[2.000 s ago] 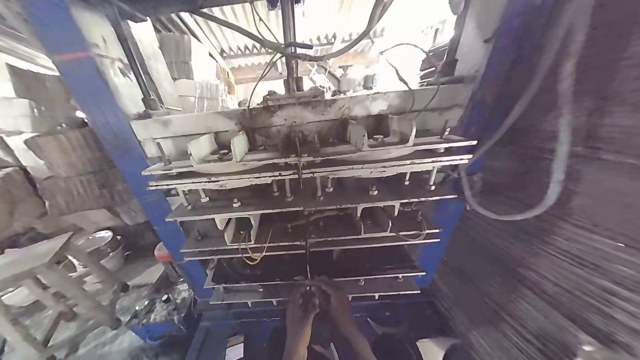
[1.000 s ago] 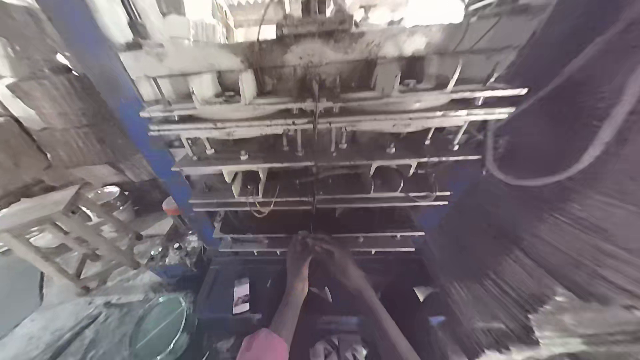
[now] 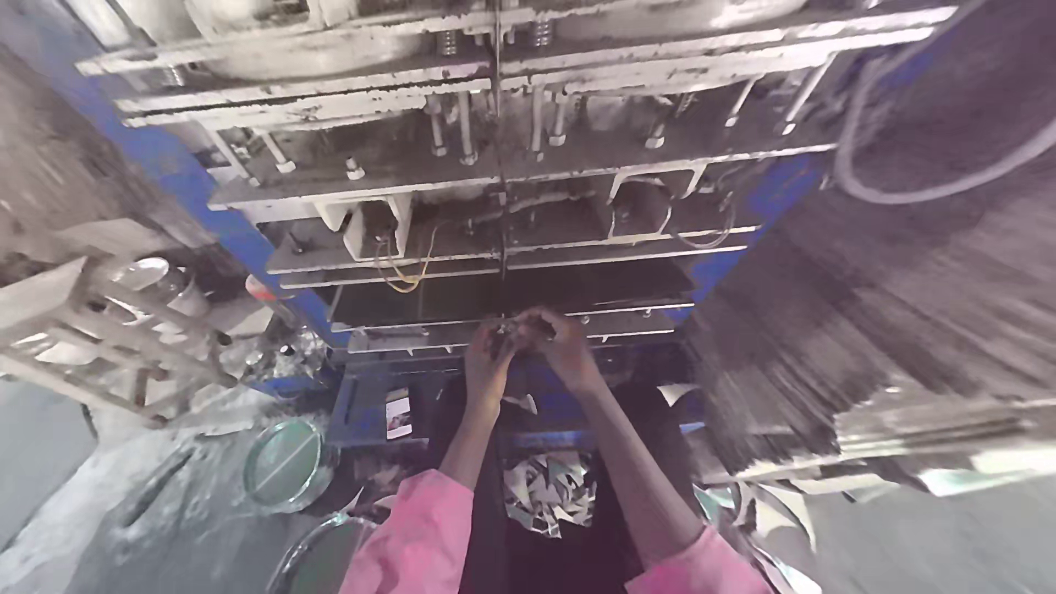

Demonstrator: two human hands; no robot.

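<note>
My left hand (image 3: 488, 355) and my right hand (image 3: 561, 342) are close together at the front edge of the lowest plates of a large press machine (image 3: 528, 169). Their fingers curl inward around something small and dark between them, too unclear to name. Which hand grips it cannot be told. Just behind the fingertips lies a dark flat plate (image 3: 412, 299) of the press. Bolts, channel brackets and yellowish wires (image 3: 404, 276) show on the plates above it.
A phone (image 3: 398, 415) lies on the blue ledge at left. Cut scraps (image 3: 551, 493) are heaped below my hands. Green-topped round tubs (image 3: 285, 464) and a wooden stool (image 3: 91, 330) stand at left. A pale hose (image 3: 903, 194) hangs at right above stacked sheets (image 3: 891, 330).
The view has tilted down and come nearer to the press. Both hands remain together at the lower plates, and more of the pink sleeves and the scraps below has come into sight.
</note>
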